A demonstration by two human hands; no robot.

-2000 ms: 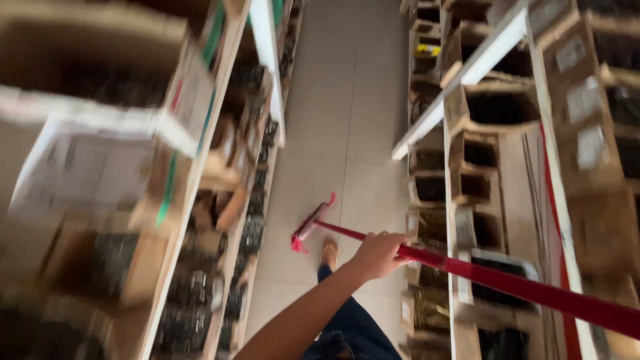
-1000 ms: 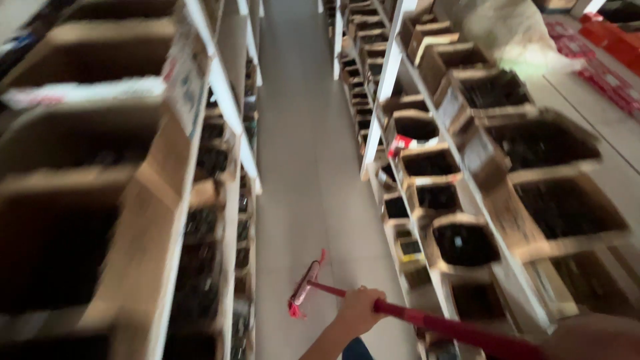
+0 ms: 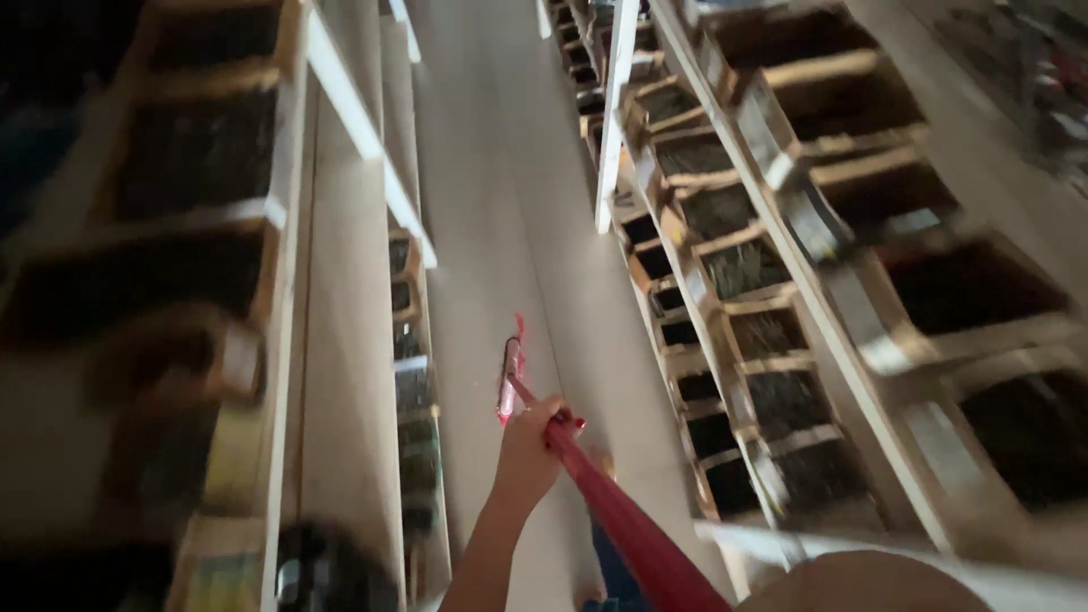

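My left hand [image 3: 537,429] is closed around the red handle of a broom [image 3: 633,531], low in the middle of the view. The broom's head, red and pinkish, lies on the grey floor just beyond that hand, slanting slightly, with a red strip trailing from its far end. The handle runs back toward the lower right. A blurred rounded skin-toned shape at the bottom right edge may be part of my other arm or hand; its fingers and whatever it holds cannot be made out.
Shelving with white frames flanks the narrow tiled aisle [image 3: 484,212]. Open cardboard boxes [image 3: 752,263] with dark contents fill the right shelves. More boxes [image 3: 200,153] stand on the left. A white diagonal brace [image 3: 365,136] reaches toward the aisle. My leg [image 3: 614,552] is below.
The view has travelled along the aisle, past other shelf sections. My left hand keeps its hold on the broom handle, which now slopes more steeply toward the bottom of the view.
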